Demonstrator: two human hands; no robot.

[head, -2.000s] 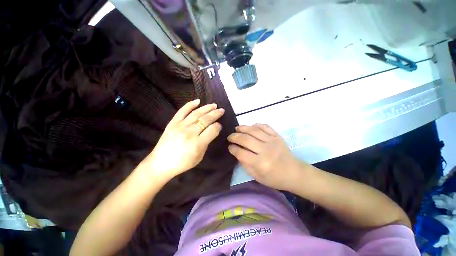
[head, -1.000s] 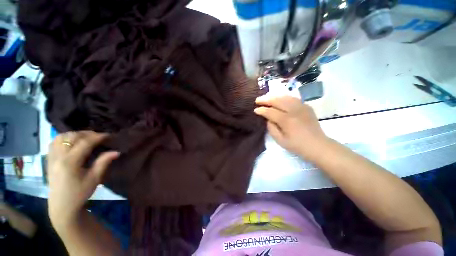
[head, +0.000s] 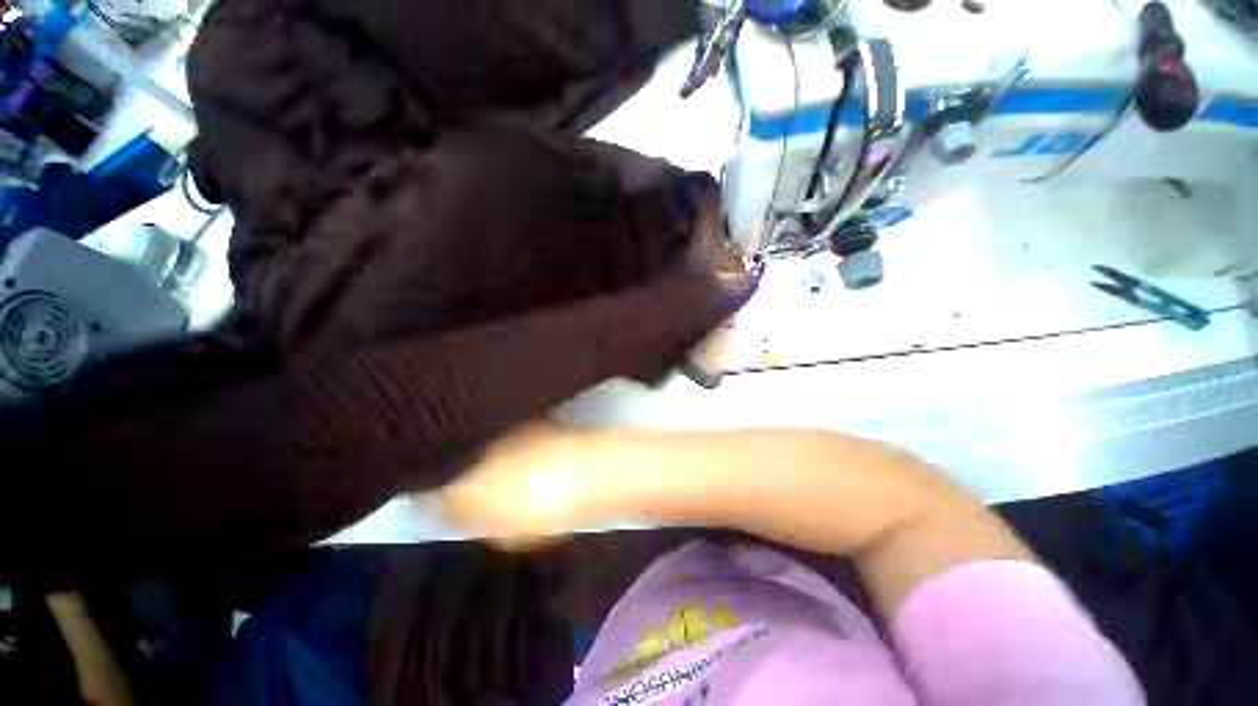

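Note:
The dark brown garment is bunched over the left of the table, with a ribbed band stretched diagonally from lower left towards the needle. Its narrow end lies at the presser foot of the white sewing machine. My right hand is blurred at the garment's lower edge, left of my body; whether its fingers grip the cloth is unclear. My left hand cannot be made out. A small skin-toned patch shows below the cloth near the needle, too unclear to name.
Teal-and-dark thread snips lie right on the table. A grey box with a round fan grille stands at the left. A faint ruler scale runs along the table's front edge. Another person's forearm shows at lower left.
My right hand has moved left from beside the needle to the garment's lower edge. My left hand has gone from sight. The garment now stretches towards lower left, and the view has shifted.

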